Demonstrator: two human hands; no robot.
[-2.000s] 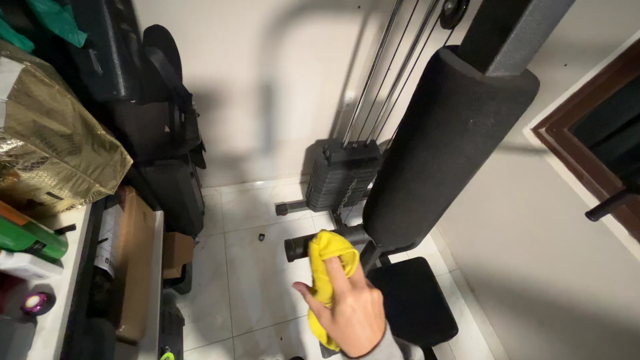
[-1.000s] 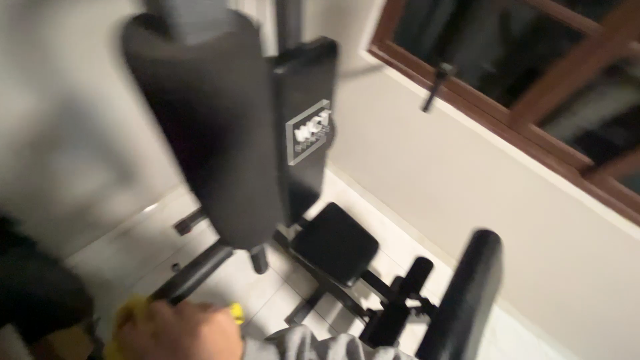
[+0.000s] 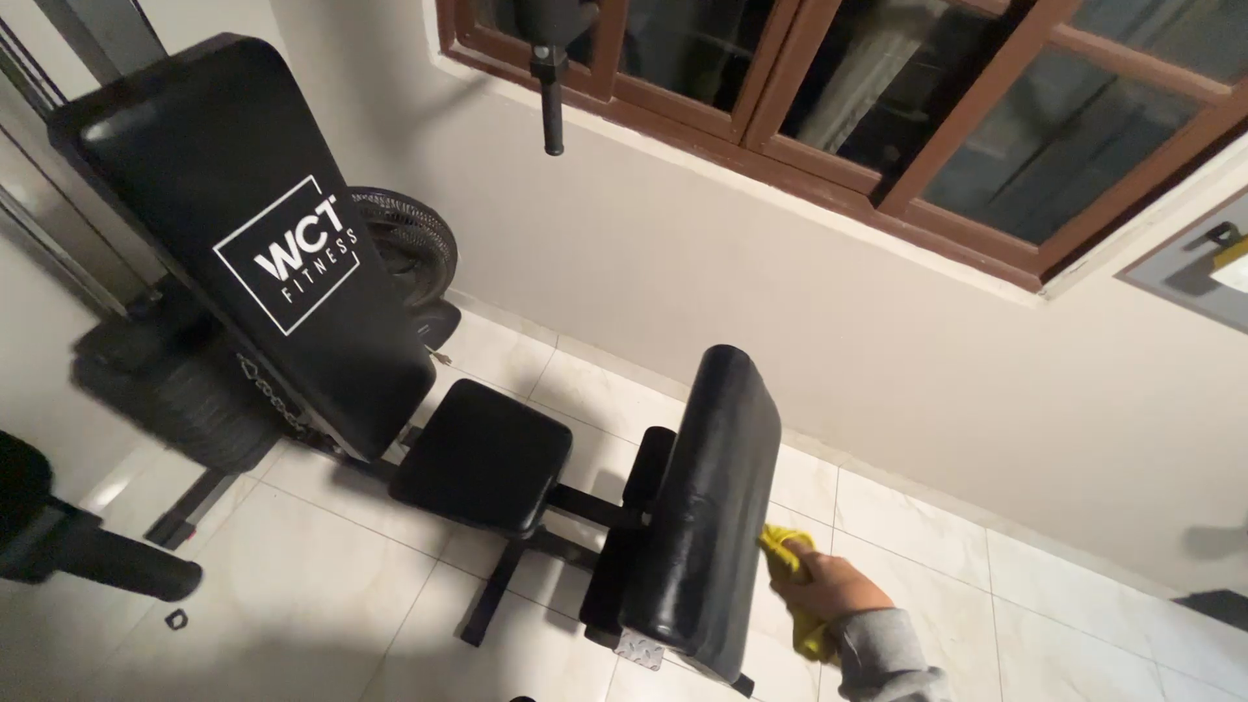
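Observation:
At the lower right, my right hand [image 3: 840, 585] is closed on a crumpled yellow cloth [image 3: 809, 636]. Part of the cloth reaches the right side of the upright black padded cushion [image 3: 717, 507] of a home gym machine. A grey sleeve covers my wrist. Left of that cushion are the machine's black square seat [image 3: 487, 458] and its large black backrest [image 3: 244, 234], which bears a white WCT Fitness logo. Foam rollers [image 3: 648, 468] sit just behind the cushion. My left hand is out of view.
A weight stack [image 3: 185, 390] with a chain stands behind the backrest. A padded arm [image 3: 127, 561] juts in at the left, and a handle [image 3: 552, 107] hangs near the brown-framed window [image 3: 751, 161]. Black-rimmed wheels [image 3: 409, 244] lean by the wall.
The view has swung far to the right, bringing the window and upright cushion in. My right hand, still holding the yellow cloth, is now beside that cushion; earlier it was near the machine's lower bar.

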